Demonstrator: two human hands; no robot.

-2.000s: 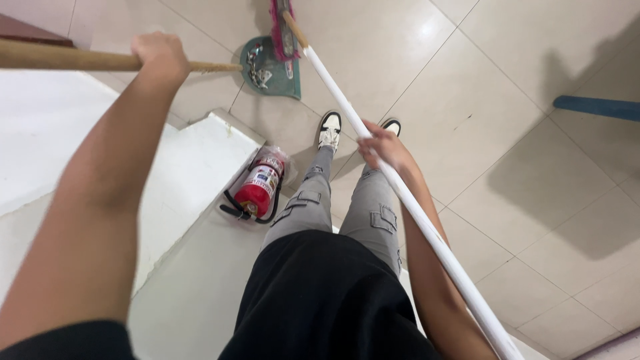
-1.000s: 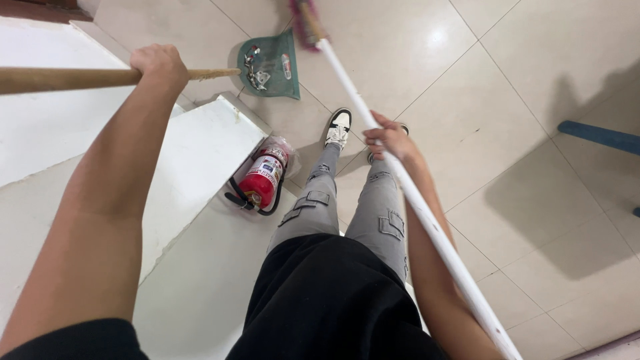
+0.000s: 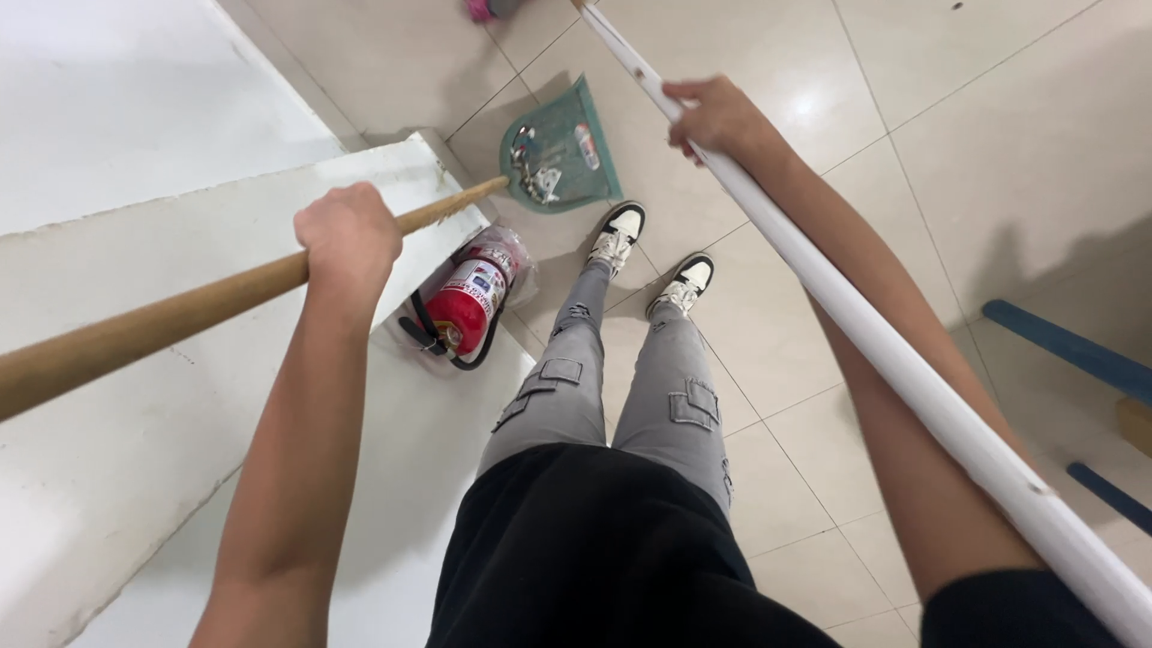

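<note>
My left hand is closed around the wooden handle of a green plastic dustpan, which lies on the tiled floor ahead of my feet. Small litter and a tube-like wrapper sit in the pan. My right hand grips a long white broom pole that runs from the top centre to the lower right corner, along my forearm. Most of the broom's head is out of view; a pink part shows at the top edge, above the dustpan.
A red fire extinguisher in clear plastic stands beside white steps on the left. Blue legs or bars of some furniture reach in at the right. My shoes are on the beige tiles, close to the dustpan.
The broom's head has moved away from the dustpan's side, up to the top edge of the view. The view has shifted somewhat. Both hands keep hold of their handles.
</note>
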